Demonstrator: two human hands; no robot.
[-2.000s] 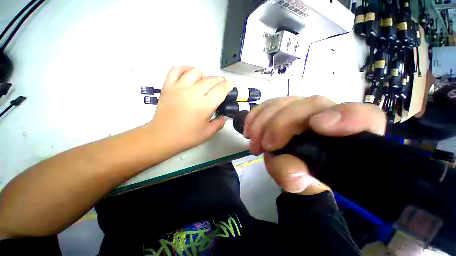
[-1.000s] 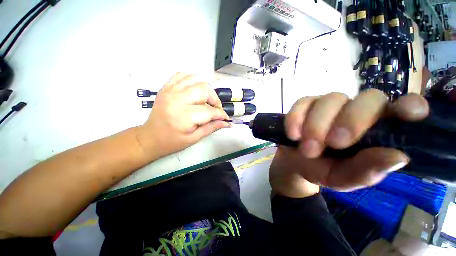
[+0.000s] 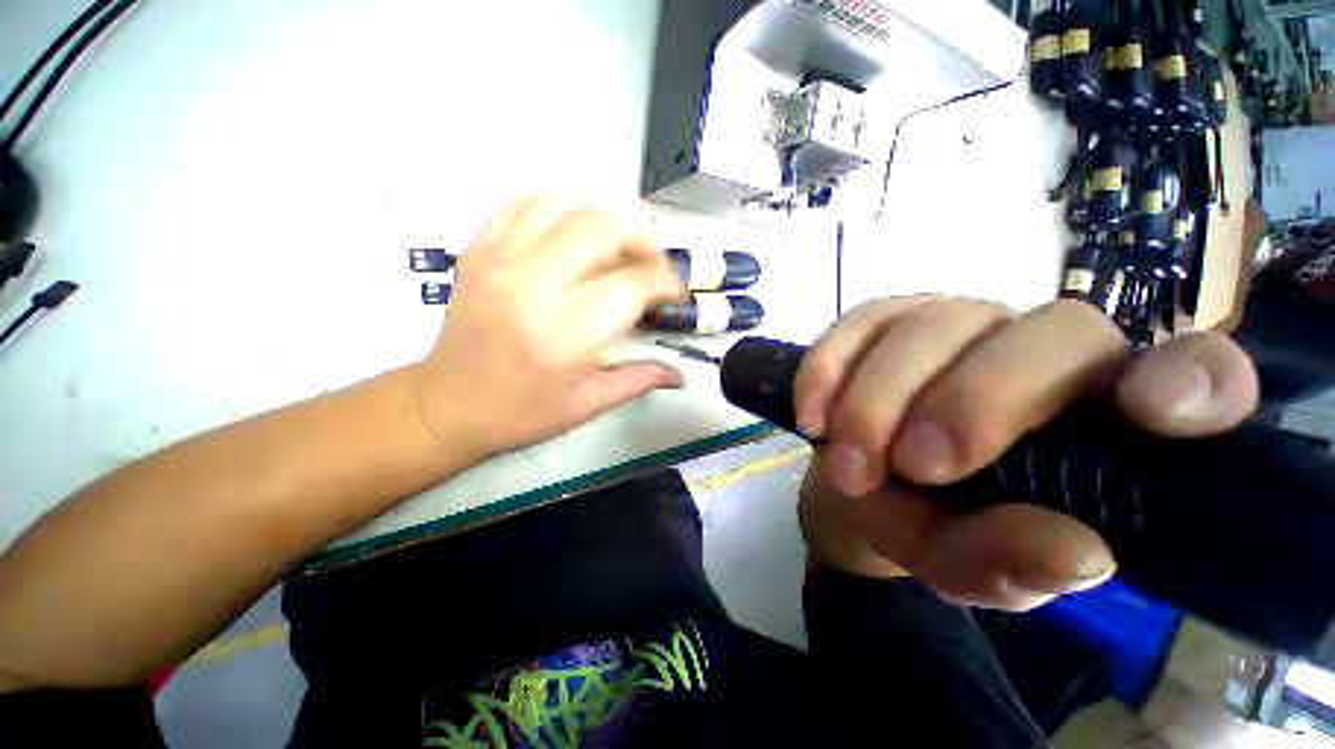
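Two black housings with yellow-tan bands, the upper point(image 3: 720, 269) and the lower point(image 3: 726, 313), lie side by side on the white bench point(image 3: 293, 190). Flat cable connectors point(image 3: 432, 261) show left of my left hand. My left hand point(image 3: 549, 322) lies over the housings' left ends and cables, its fingers blurred and its thumb apart; whether it grips them is hidden. My right hand point(image 3: 966, 439) is closed around a black electric screwdriver point(image 3: 761, 384). Its thin bit point(image 3: 685, 351) points left, just below the lower housing and near my left thumb. No screw is discernible.
A grey-white screw feeder point(image 3: 703, 139) stands behind the housings. Many banded black units point(image 3: 1108, 183) are piled at the right on cardboard. Black cables point(image 3: 59, 66) and another connector point(image 3: 53, 297) lie at the left. The bench's green edge point(image 3: 513, 505) runs before my body. A blue bin point(image 3: 1127, 637) is lower right.
The driver first drew back from the housings, exposing its bit by my left fingertips. Since then the bit has moved slightly left and up, and my left thumb and fingers have parted.
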